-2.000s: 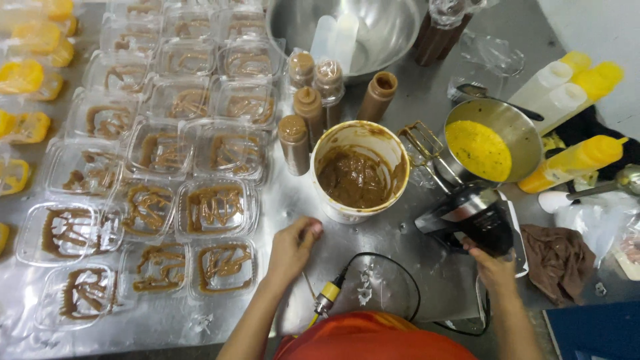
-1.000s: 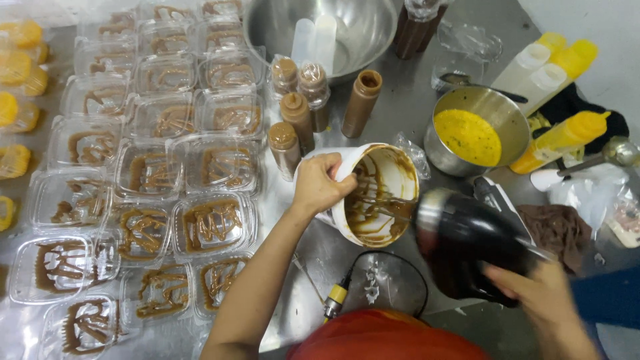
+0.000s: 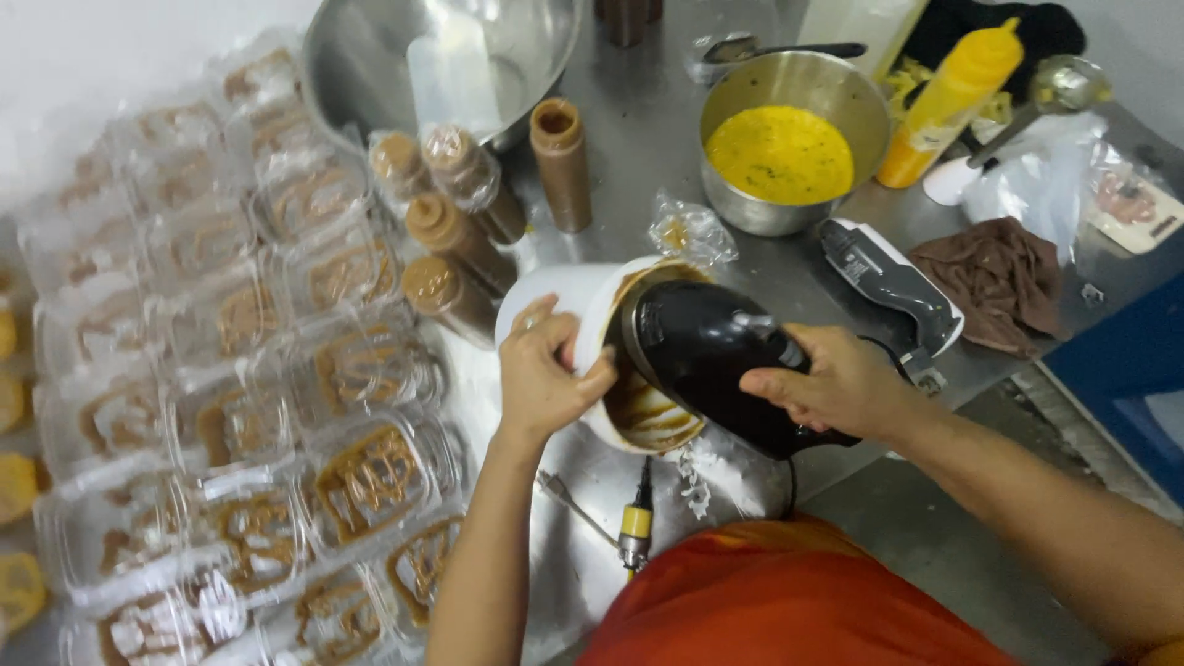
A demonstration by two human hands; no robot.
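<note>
A white plastic tub lies tipped over toward the right, brown sauce smeared inside its mouth. My left hand grips its rim from the left. In my right hand is the handle of a black electric hand mixer, whose front end reaches into the tub's mouth and hides its beaters. Brown-filled squeeze bottles stand just left of the tub, and an uncapped brown bottle is behind it. Clear plastic containers with brown sauce drizzled inside fill the left side.
Behind stand a large steel bowl and a steel pot of yellow liquid. A yellow squeeze bottle, a dark-and-white appliance and a brown cloth are at right. A yellow-banded cable connector lies near the table's front edge.
Two seconds ago the tub stood upright and my left hand rested on the table; now that hand holds it tipped. The mixer has moved left, into the tub's mouth. The view has shifted closer.
</note>
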